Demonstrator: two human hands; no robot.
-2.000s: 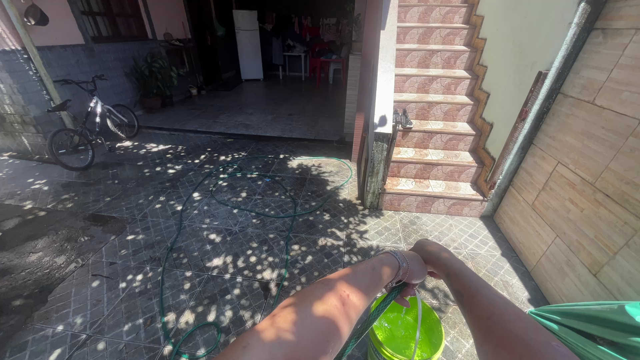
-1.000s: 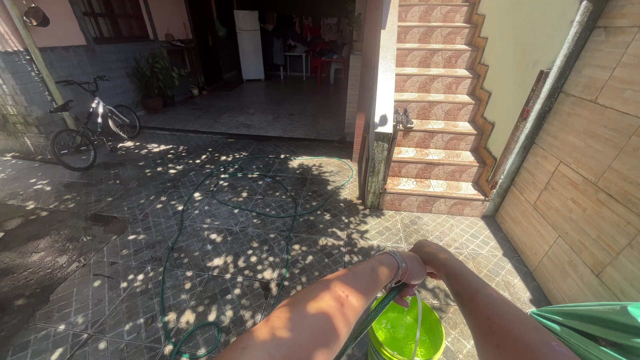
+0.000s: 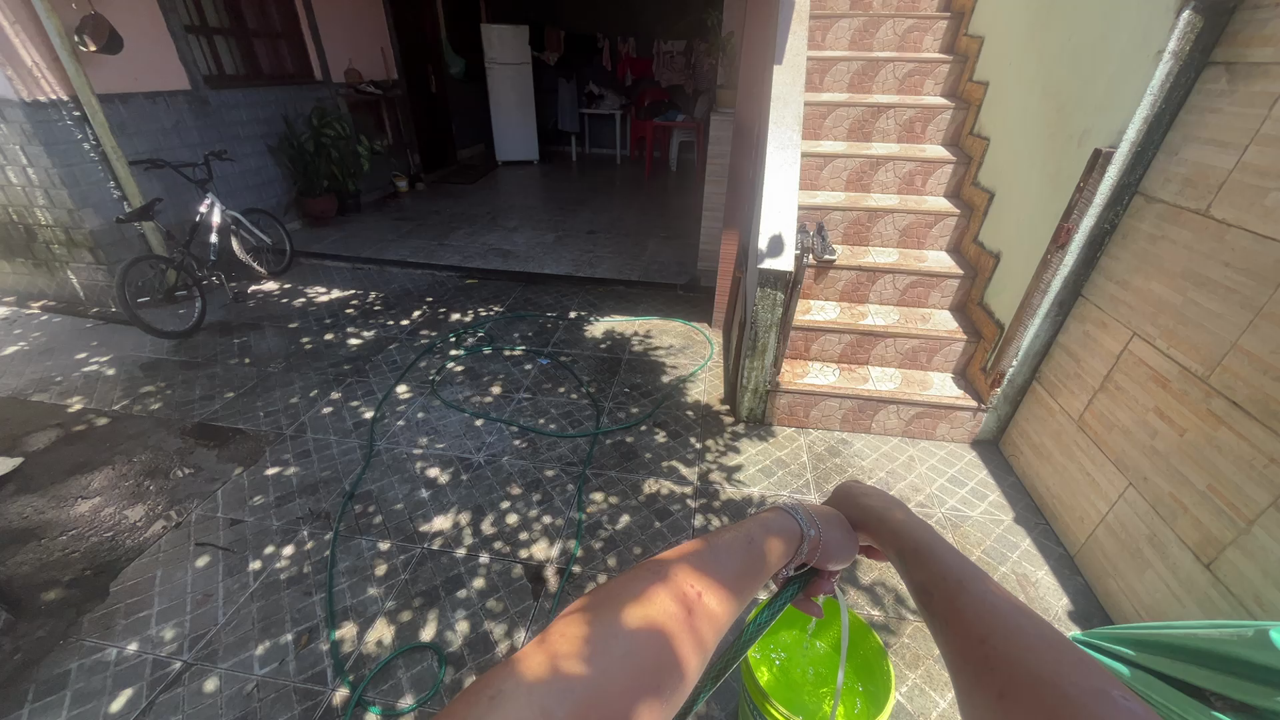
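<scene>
A lime-green plastic bucket [image 3: 868, 668] with water in it stands at the bottom right of centre, its pale handle raised. Over its far rim my left hand [image 3: 822, 555], with bracelets at the wrist, grips a green garden hose [image 3: 745, 640]; a thin stream of water falls into the bucket. My right hand [image 3: 865, 510] is closed and rests against the left hand; what lies inside its fingers is hidden. More green hose lies in loops on the paving to the left.
A tiled staircase [image 3: 880, 320] with shoes on one step rises ahead. A bicycle [image 3: 205, 245] leans at the left by a potted plant [image 3: 320, 160]. Green fabric [image 3: 1180, 660] is at the lower right, beside a tiled wall [image 3: 1170, 400]. A white refrigerator [image 3: 511, 95] stands under the shaded porch.
</scene>
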